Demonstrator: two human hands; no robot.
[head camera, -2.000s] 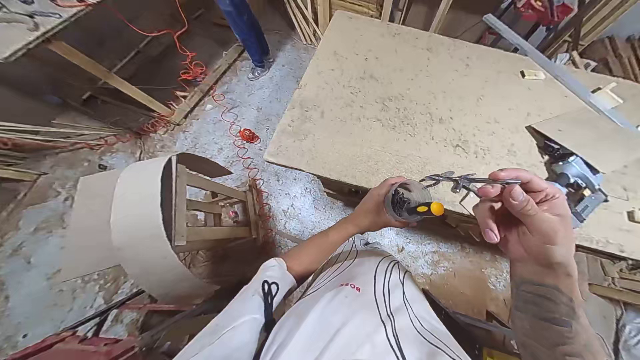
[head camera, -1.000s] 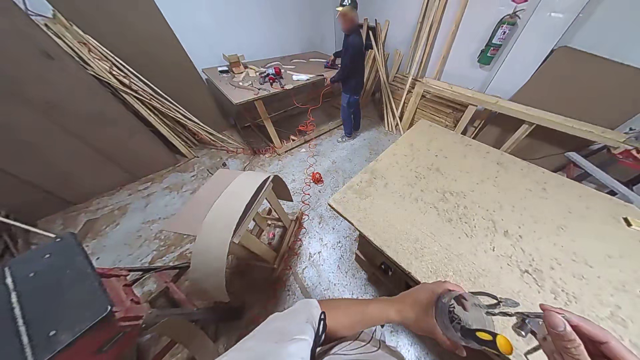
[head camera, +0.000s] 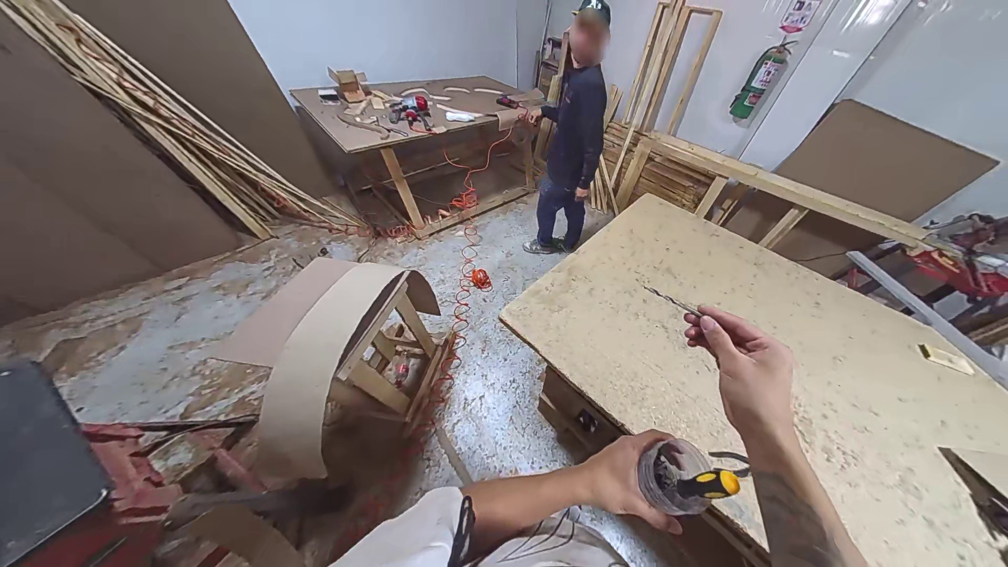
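My left hand (head camera: 626, 480) is wrapped around a clear plastic container (head camera: 669, 472) near the edge of the particleboard worktable (head camera: 622, 315). Dark small items lie inside the container, and a screwdriver with a yellow and black handle (head camera: 713, 483) sticks out of it, beside a dark curved metal piece. Above the tabletop, my right hand (head camera: 736, 354) pinches a thin twist drill bit (head camera: 672, 301) between thumb and fingers, its tip pointing up and to the left. The hands are apart.
A frame with a curved board (head camera: 307, 354) stands on the floor at left, beside a coiled orange air hose (head camera: 465, 315). A person in dark clothes (head camera: 577, 126) stands by a second table (head camera: 346, 134) bearing tools. Lumber and a fire extinguisher (head camera: 760, 83) are behind.
The view has swung up toward the room. My right hand has moved away from the container, where it was a second ago, and the drill bit now shows plainly in its fingers.
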